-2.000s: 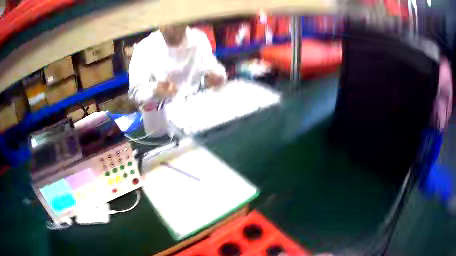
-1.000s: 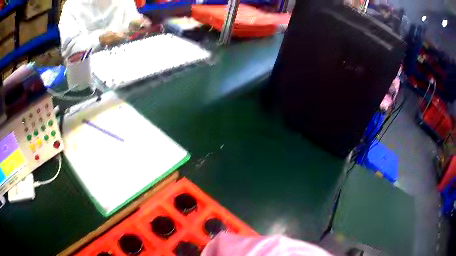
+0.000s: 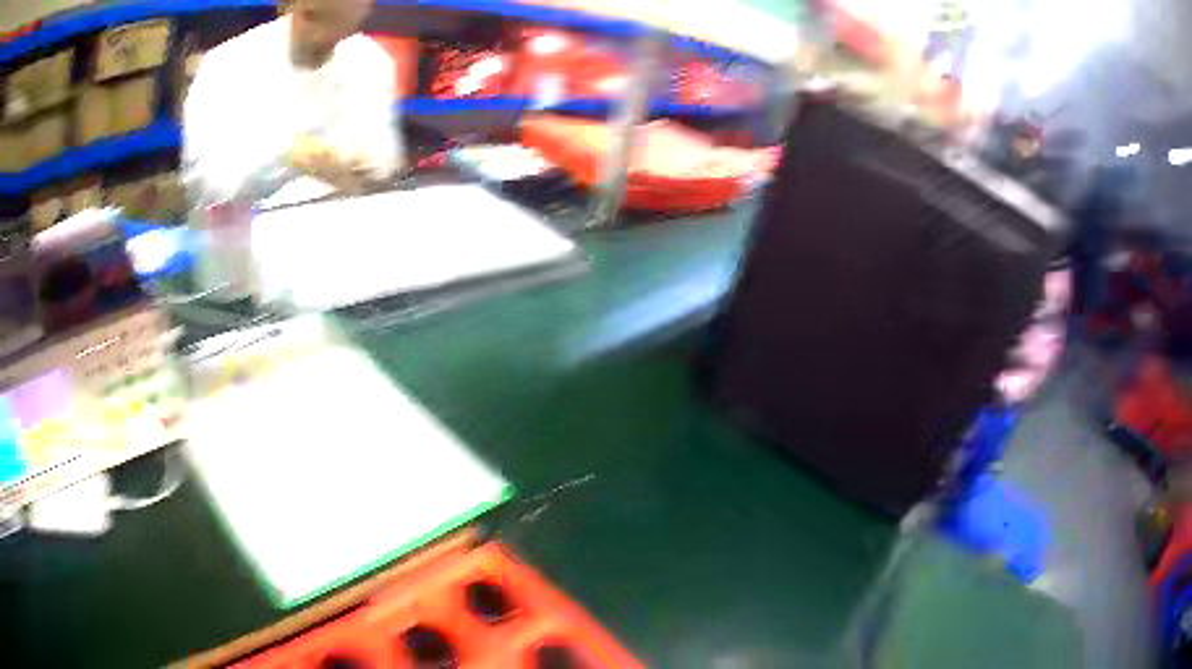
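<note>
The red-orange tray [image 3: 448, 593] lies at the bottom edge, cut off by it. Round black watch bodies [image 3: 488, 600] sit in its pockets, one in each that shows. A clipboard with white paper [image 3: 343, 457] and a green edge lies just behind the tray. The frame is blurred, and no pen can be made out on the paper. Neither my left hand nor my right hand is in the picture.
A pale tester [image 3: 98, 392] with a coloured panel stands at the left, a white block [image 3: 72, 506] before it. A large black box or screen [image 3: 869, 307] stands at the right. A person in white [image 3: 290, 105] sits across the bench behind a white tray [image 3: 416, 244].
The view has swung right since the first frame, then tilted up slightly. The pink sleeve seen over the tray one second ago is out of the picture.
</note>
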